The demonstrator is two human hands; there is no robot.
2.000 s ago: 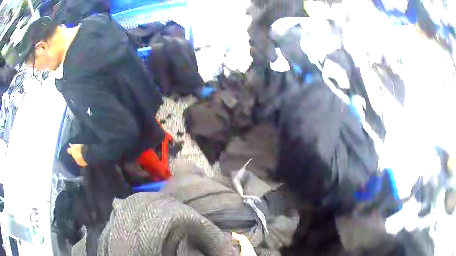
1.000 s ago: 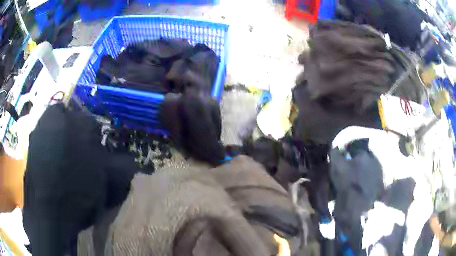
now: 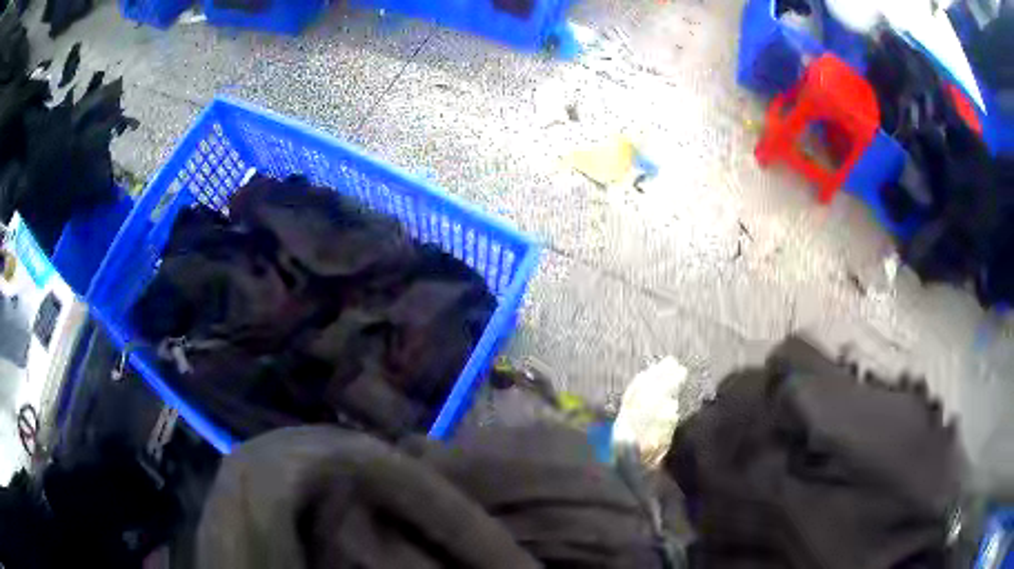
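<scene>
A thick bundle of dark brown-grey cloth panels (image 3: 556, 478) fills the bottom middle of the head view, close to the camera. A pale tie strip runs across its right part. My left hand and my right hand are not visible; the cloth or the lower edge of the picture hides them. A blue slatted crate (image 3: 373, 178) stands on the floor just beyond the bundle, filled with dark cloth pieces (image 3: 322, 295).
Another dark cloth heap (image 3: 828, 456) lies at the lower right. A red stool (image 3: 823, 122) stands at the upper right beside blue crates. More blue crates line the top edge. The speckled floor (image 3: 667, 222) has scraps. A white table edge shows at far left.
The view has swung, and the blue crate now lies nearer the middle. The bundle has stayed close at the bottom. The small bit of hand seen earlier beside it no longer shows.
</scene>
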